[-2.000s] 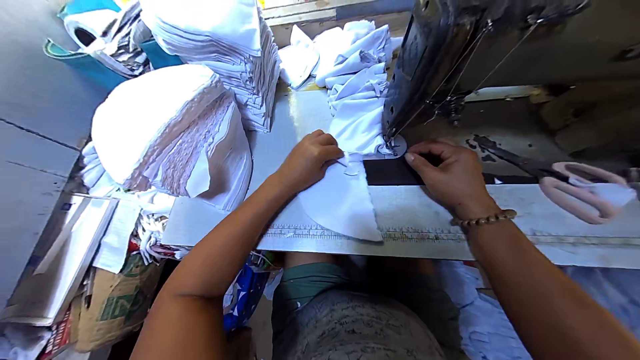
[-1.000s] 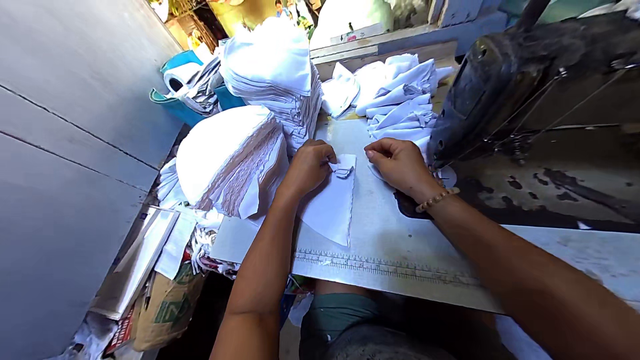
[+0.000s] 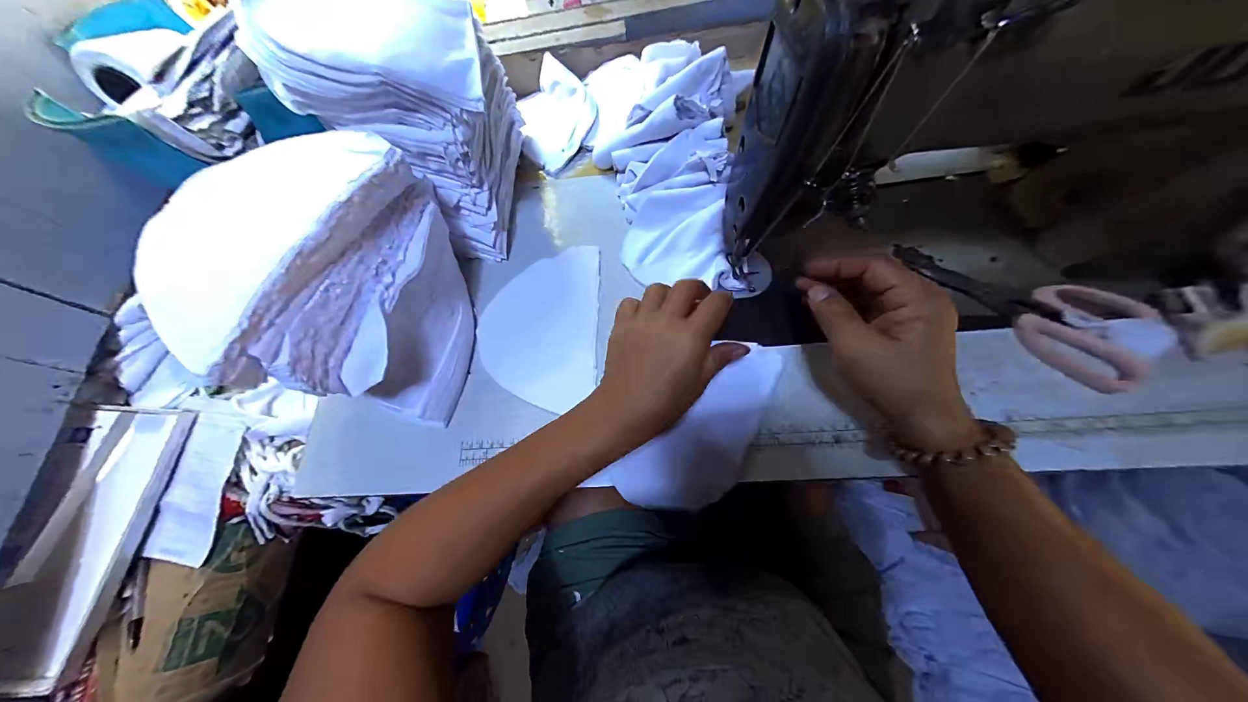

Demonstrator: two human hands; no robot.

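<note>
My left hand [image 3: 668, 346] holds a rounded white cloth piece [image 3: 697, 439] that hangs over the table's front edge, its thumb on the cloth's upper edge just in front of the sewing machine's presser foot [image 3: 743, 273]. A second white cloth piece [image 3: 546, 327] lies flat to the left of that hand. Behind the foot, sewn-looking white cloth [image 3: 678, 185] lies bunched. My right hand [image 3: 882, 331] is right of the foot, thumb and index finger close together; whether something thin is between them cannot be told.
Tall stacks of white cloth pieces [image 3: 390, 68] and a fanned pile [image 3: 263, 253] stand at the left. Scissors with pink handles [image 3: 1082, 336] lie at the right. A measuring tape [image 3: 1072, 427] runs along the table's front. The dark sewing machine [image 3: 799, 117] rises at the back right.
Both hands have moved right from where they were one second ago, back beside the machine's foot. A flat cloth piece now shows left of my left hand. The view has swung back.
</note>
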